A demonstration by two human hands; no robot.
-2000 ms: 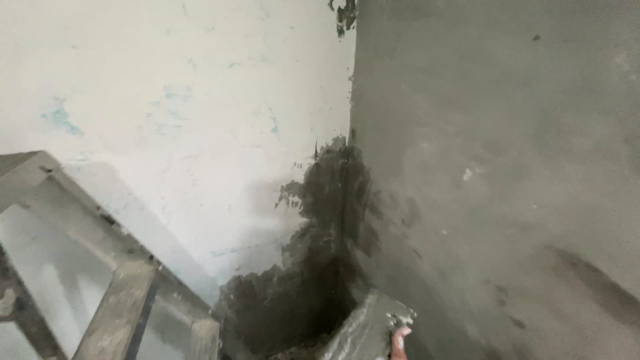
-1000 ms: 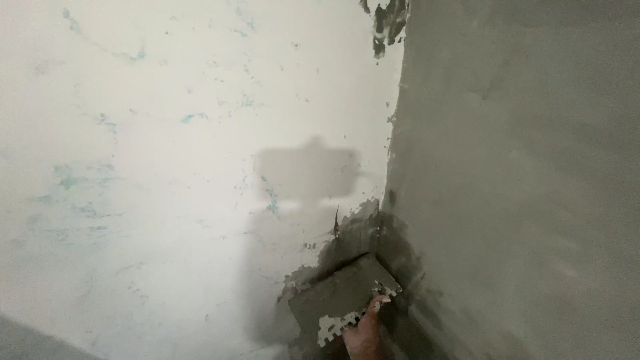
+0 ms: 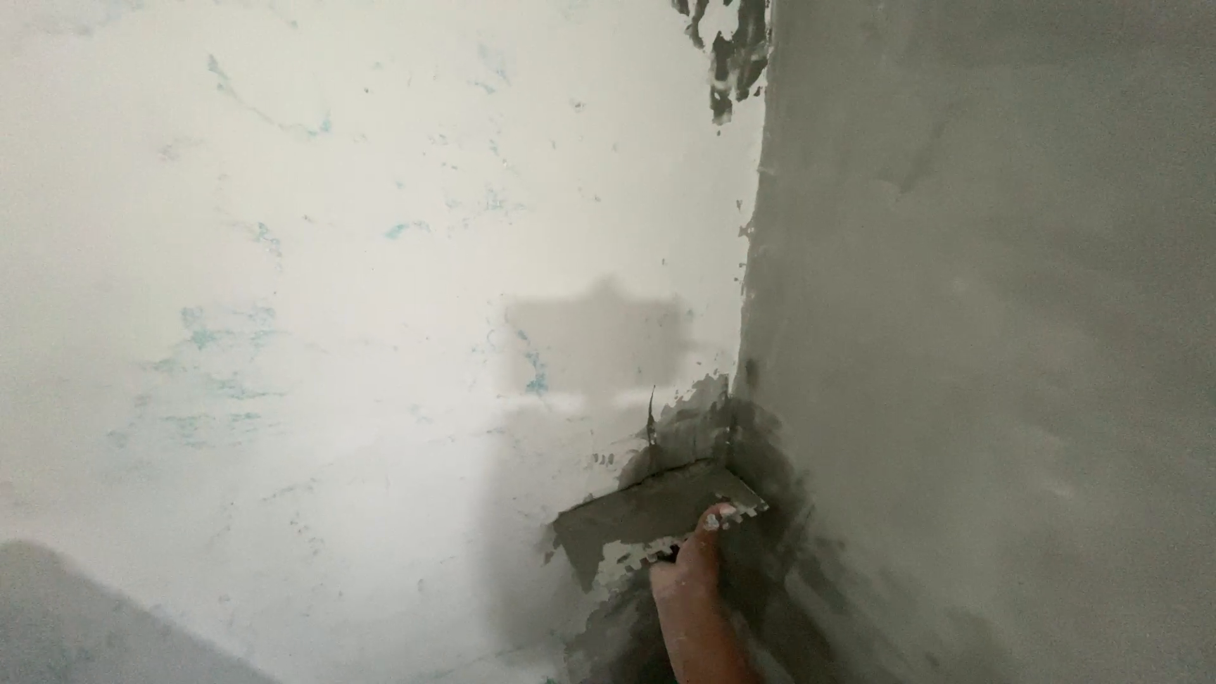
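Observation:
My right hand (image 3: 698,560) grips a notched steel trowel (image 3: 646,513) from below, its thumb over the toothed edge. Grey mortar coats much of the blade, and pale bare metal shows near the teeth. The trowel's long upper edge lies against the white wall at the inside corner, over dark wet mortar (image 3: 698,418). Its right end reaches the corner line. The handle is hidden behind the blade and hand. My left hand is out of view.
A white wall (image 3: 380,266) with bluish marks meets a grey coated wall (image 3: 969,285) at the corner. Dark patches (image 3: 736,62) mark the upper corner. Shadows fall on the white wall.
The trowel, tilted low in the corner two seconds ago, now lies across it on the white wall. The view has shifted, and the ladder at the left has left the frame.

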